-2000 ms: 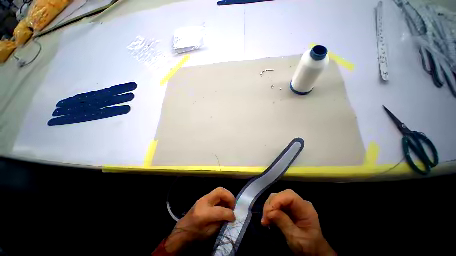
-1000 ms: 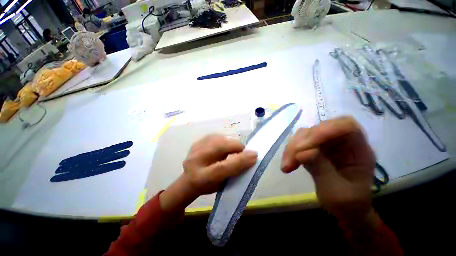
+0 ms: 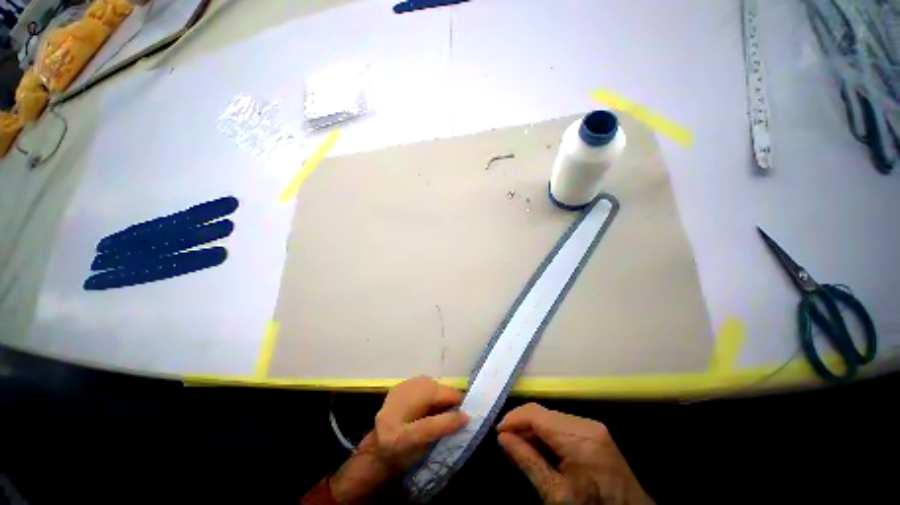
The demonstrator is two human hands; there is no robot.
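A long strip (image 3: 538, 301) lies underside up, with a white centre and a grey-blue border. Its far end rests on the beige sheet (image 3: 375, 256) by the thread cone; its near end hangs over the table edge, with fine threads on it. My left hand (image 3: 419, 429) pinches the strip's left edge near that end. My right hand (image 3: 567, 454) is just right of the strip, thumb and forefinger tips together at its edge. Whether they hold a needle or thread is too small to tell.
White thread cone (image 3: 587, 163) stands on the sheet. Scissors (image 3: 819, 306) and a tape measure (image 3: 756, 89) lie right. Navy strips (image 3: 163, 242) lie left. A clear packet (image 3: 336, 97) is upper left, with loose clear bits (image 3: 257, 123). Bagged strips (image 3: 868, 79) lie far right.
Both hands have come down from above the table to its near edge. The strip, raised before, now lies with its far end on the sheet. The view has tilted down.
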